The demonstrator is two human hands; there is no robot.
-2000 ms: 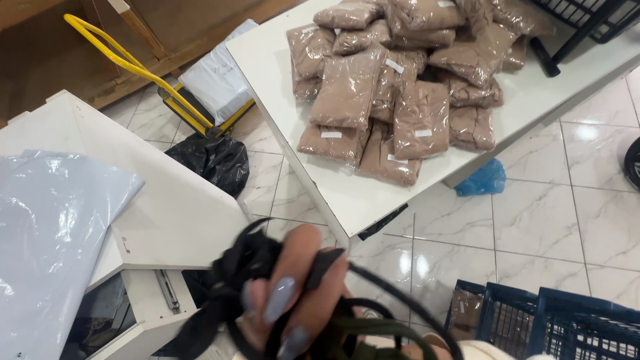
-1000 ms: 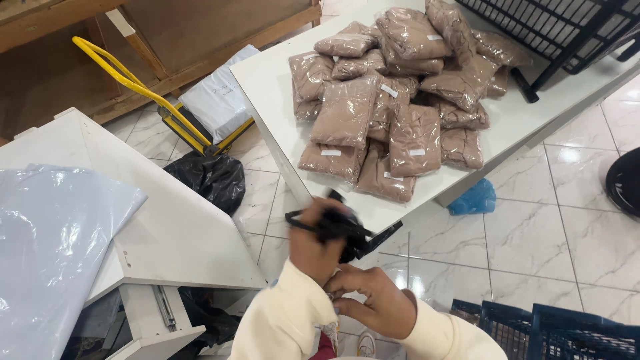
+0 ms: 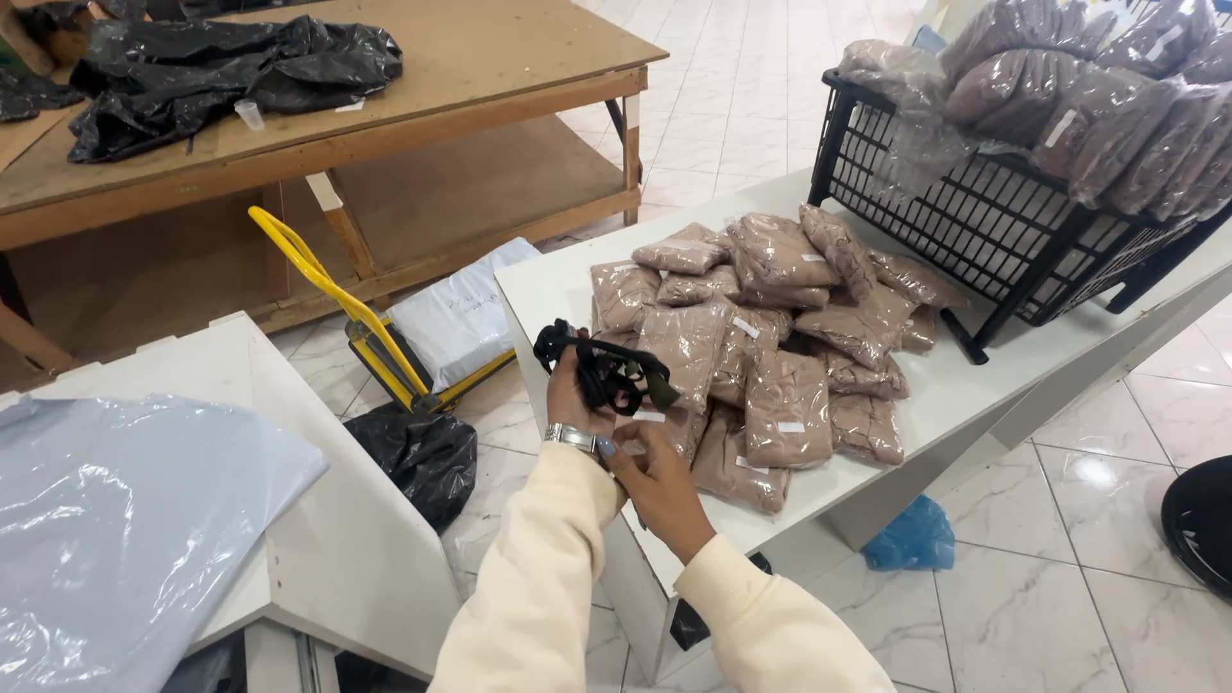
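Observation:
My left hand (image 3: pixel 577 397) holds a tangled bundle of black and dark green straps or cords (image 3: pixel 616 373) above the near left edge of a white table (image 3: pixel 539 289). A silver wristwatch (image 3: pixel 572 437) sits on my left wrist. The fingers of my right hand (image 3: pixel 659 476) are at that wrist, beside the watch; whether they grip anything cannot be told. Just behind and right of the bundle lies a pile of brown folded textiles in clear plastic bags (image 3: pixel 787 404), several with small white labels.
A black plastic crate (image 3: pixel 962 212) heaped with bagged textiles stands at the table's far right. Left are a yellow-handled platform trolley (image 3: pixel 318 274), a black plastic bag (image 3: pixel 419 462) and white plastic sheeting (image 3: pixel 144 510) on a white counter. Behind is a wooden workbench (image 3: pixel 500 58). A blue bag (image 3: pixel 910 534) lies on the floor.
My left hand, with the bundle, has moved forward over the table's edge. My right hand has stayed close to the left wrist since one second ago. The view has tilted up.

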